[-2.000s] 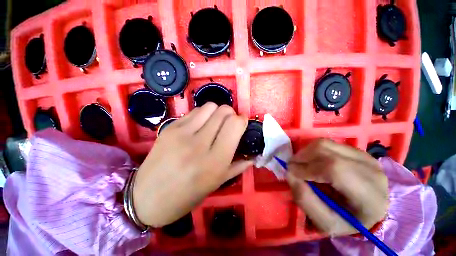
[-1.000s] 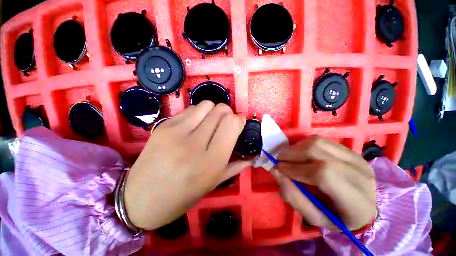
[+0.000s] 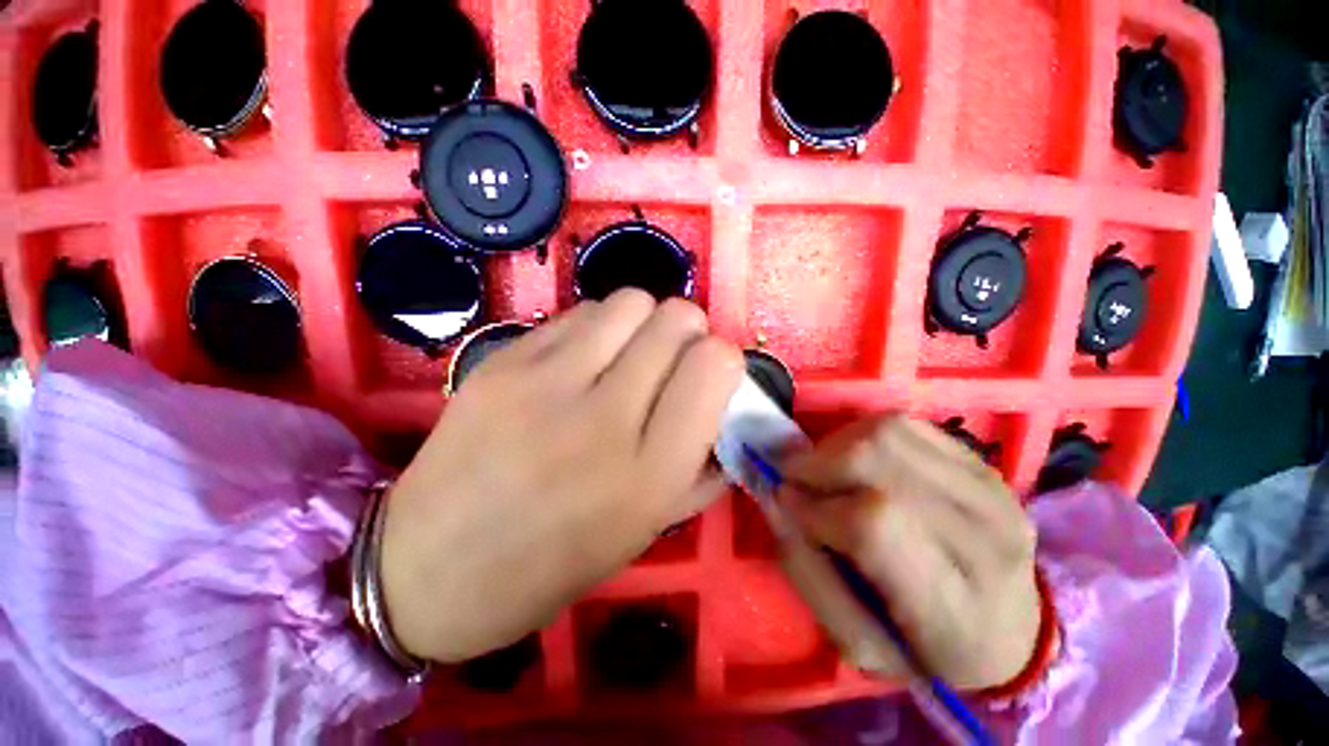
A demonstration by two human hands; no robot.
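A black smartwatch body shows partly between my hands, mostly hidden by fingers and cloth. My left hand is closed round its left side. My right hand holds a long blue stick and pinches a small white cloth, which lies over the watch. The stick's tip is on the cloth. Below is the red foam tray with watches in its square pockets. One watch, back up, rests across the pocket walls at upper left.
Watches with glossy screens up fill pockets at the left and top. Watches with backs up sit at the right. A white bar, a white cube and bagged sheets lie on the dark bench at right.
My right hand has moved left with the cloth and stick. The cloth now covers more of the watch, whose back was showing before. The view has shifted slightly.
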